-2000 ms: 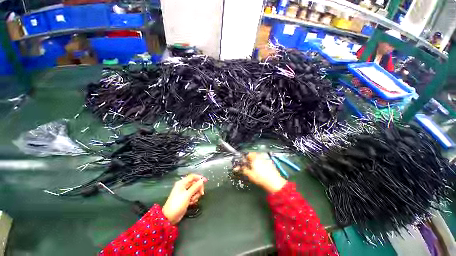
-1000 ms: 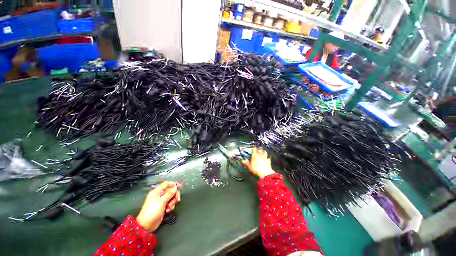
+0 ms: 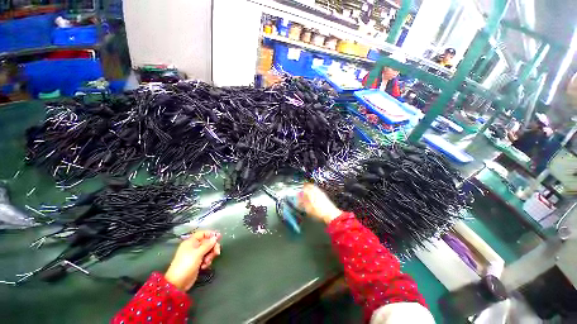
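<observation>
My left hand [image 3: 192, 258] is low at centre-left, its fingertips pinched on a cable end. A dark loop of cord [image 3: 205, 276] hangs below it, and a black moulded body [image 3: 131, 284] lies at the sleeve's left. My right hand [image 3: 318, 204] is right of centre, its fingers on the light-blue handles of pliers [image 3: 291, 217], which are slightly blurred. Black-handled scissors [image 3: 273, 195] lie just left of the pliers, partly hidden. A small heap of tiny dark bits [image 3: 256, 217] lies on the green mat [image 3: 243, 281] between my hands.
A large black cable heap [image 3: 190, 130] spans the back. A small cable bundle [image 3: 130, 215] is at left, beside a clear plastic bag [image 3: 11, 212]. A cable pile [image 3: 405, 193] is at right, with an open carton [image 3: 446, 253] below and blue trays [image 3: 383, 106] behind. A person [image 3: 383, 81] is beyond.
The view has swung right. My right hand has gone from the scissors to the blue-handled pliers, which have turned and shifted towards the dark bits. My left hand keeps its pinch.
</observation>
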